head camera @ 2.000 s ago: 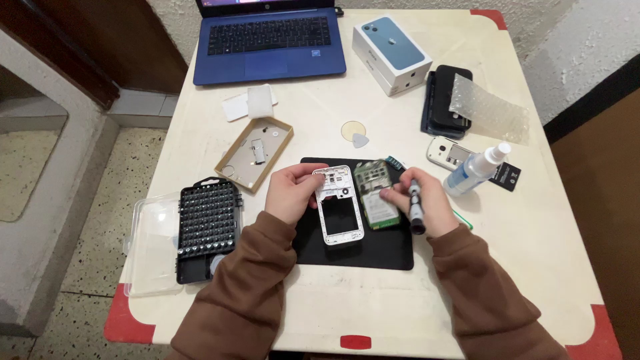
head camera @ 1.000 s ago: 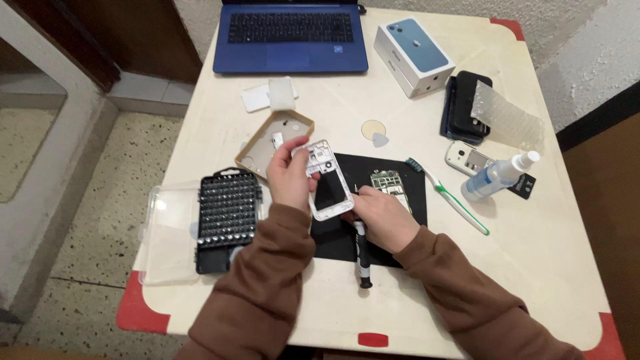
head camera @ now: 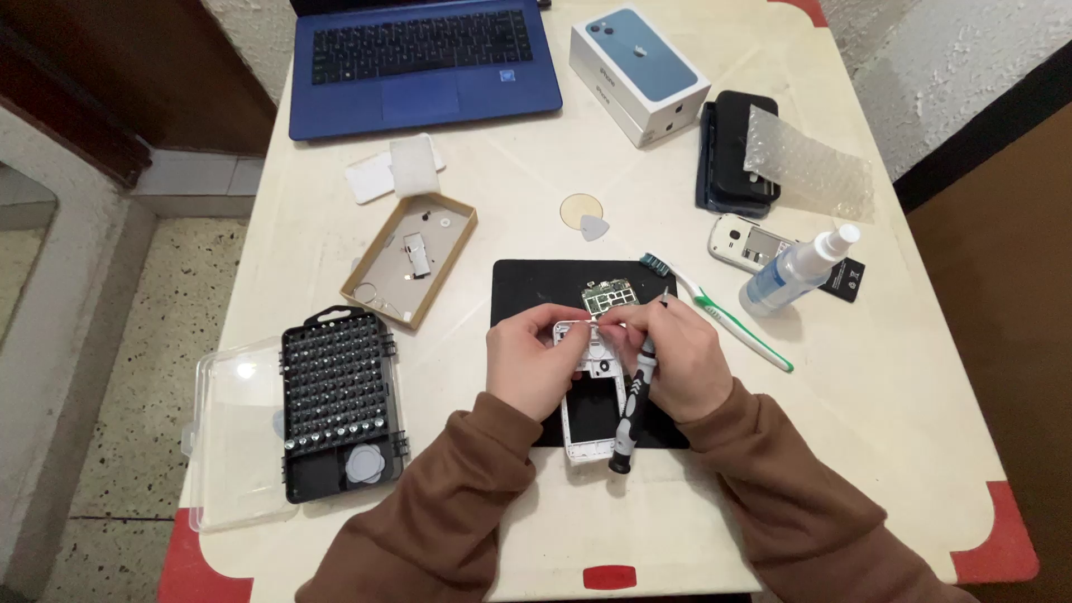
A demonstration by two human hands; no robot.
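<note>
My left hand [head camera: 536, 358] grips the upper left edge of a white phone frame [head camera: 592, 450], which lies over the lower part of a black mat [head camera: 536, 285]. With its fingertips at the frame's top edge, my right hand [head camera: 680, 356] also holds a black and grey precision screwdriver [head camera: 635, 410], tip up and handle down, beside the frame. Whatever is between the fingertips of both hands is too small to tell. Just beyond them a green circuit board [head camera: 610, 296] rests on the mat, partly hidden by my fingers.
Left are an open screwdriver bit case [head camera: 339, 385] and a cardboard tray [head camera: 452, 272] with small parts. Right are a toothbrush [head camera: 745, 335], a spray bottle [head camera: 783, 276], a white phone [head camera: 737, 241] and black phone cases [head camera: 737, 151]. A laptop [head camera: 427, 100] and a phone box [head camera: 641, 75] stand behind.
The circuit board was in my right hand two seconds ago and now lies on the mat. The frame has moved lower on the mat, and my right hand has gone up to its top edge.
</note>
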